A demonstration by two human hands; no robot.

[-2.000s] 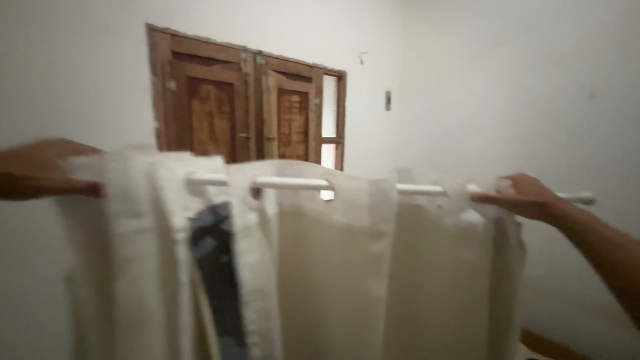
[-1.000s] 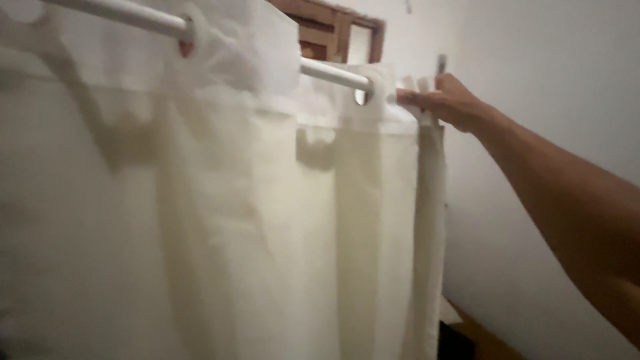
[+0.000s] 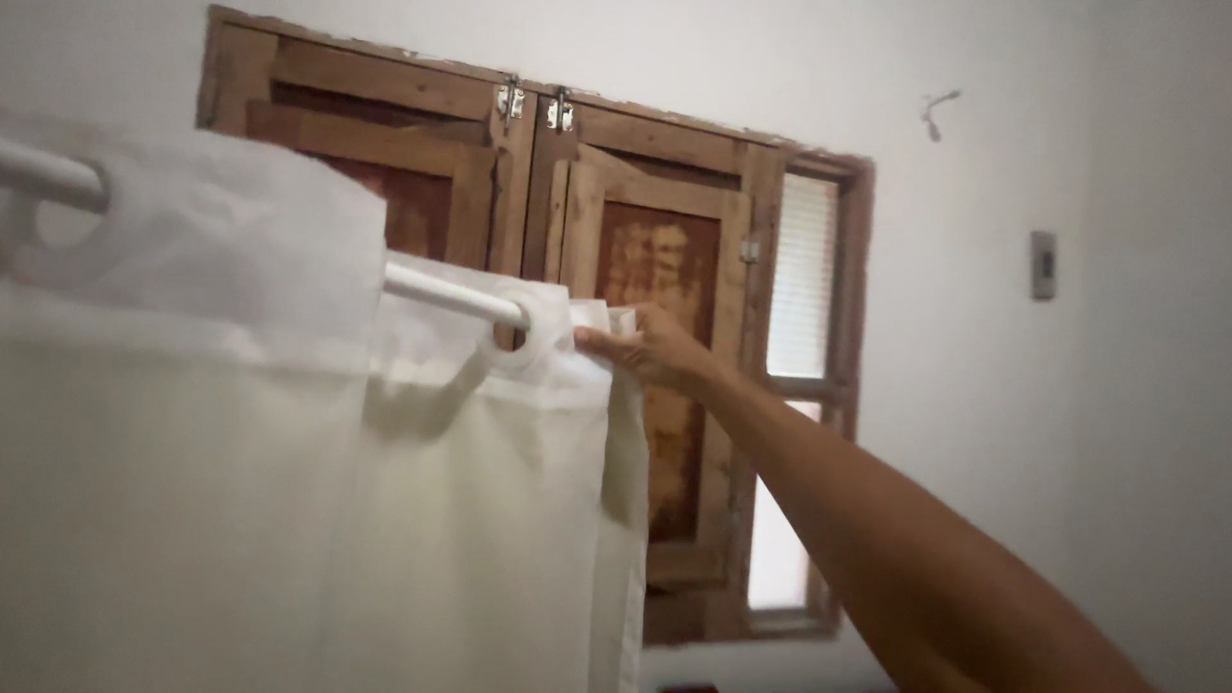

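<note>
A white curtain rod point(image 3: 452, 295) slants across the left half of the view, passing through the ring eyelets of a cream curtain point(image 3: 462, 500) that hangs in folds below it. My right hand point(image 3: 654, 346) grips the gathered top of the curtain near the rod's right end, with thumb and fingers around the cloth; the rod's tip is hidden there. One eyelet point(image 3: 510, 337) shows just left of the hand. My left hand is out of view.
Behind the curtain is a wooden window with shutters point(image 3: 659, 260), metal bolts point(image 3: 559, 114) at its top and a narrow louvred pane point(image 3: 802, 279) on its right. A switch plate point(image 3: 1042, 265) and a short wire point(image 3: 932, 114) are on the white wall.
Two seconds ago both hands held the rod, whose right end stuck out past my right hand. The rod and curtain now stand nearer and farther left, and my left hand has left the view.
</note>
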